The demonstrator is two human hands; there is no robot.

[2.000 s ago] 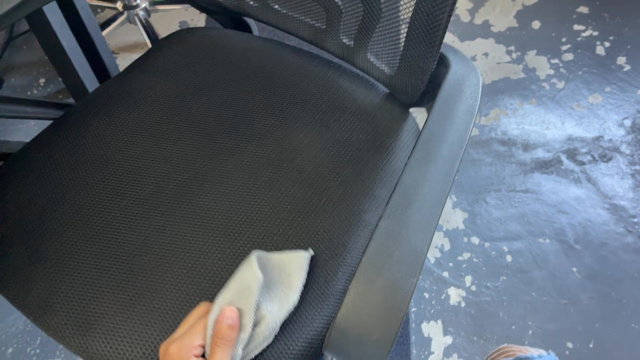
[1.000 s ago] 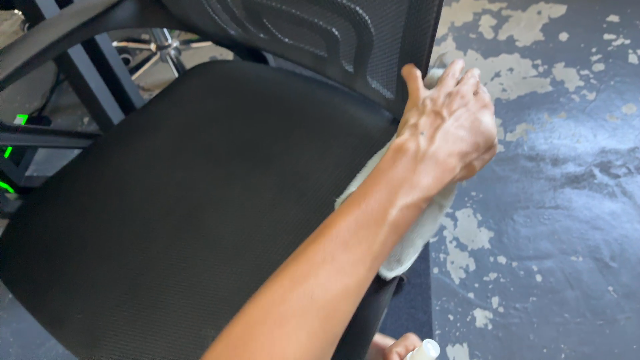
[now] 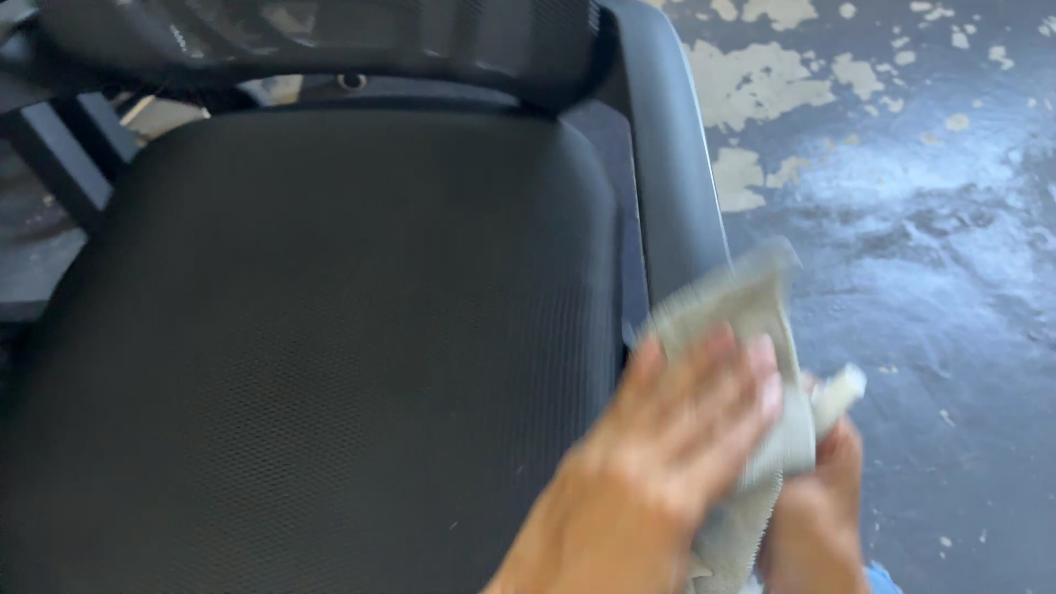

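Note:
A pale grey cloth (image 3: 734, 309) lies under the fingers of my left hand (image 3: 668, 445), which presses it over the front part of the chair's black armrest (image 3: 672, 157). Motion blurs both the hand and the cloth. To the right, partly behind the cloth, my right hand (image 3: 817, 511) grips a small container with a white tip (image 3: 840, 398); most of its body is hidden. Left of both hands is the black mesh-textured seat (image 3: 330, 313) of the chair. Its mesh backrest (image 3: 371, 41) rises at the top.
Painted grey-blue floor (image 3: 949, 330) with pale peeled patches (image 3: 759, 82) lies right of the chair. Dark metal frame bars (image 3: 62, 157) stand behind the seat at the left. A bit of blue fabric (image 3: 881, 579) shows at the bottom edge.
My left hand has moved with the cloth from the rear of the armrest to its front part. My right hand, at the bottom edge a second ago, is now more fully in view.

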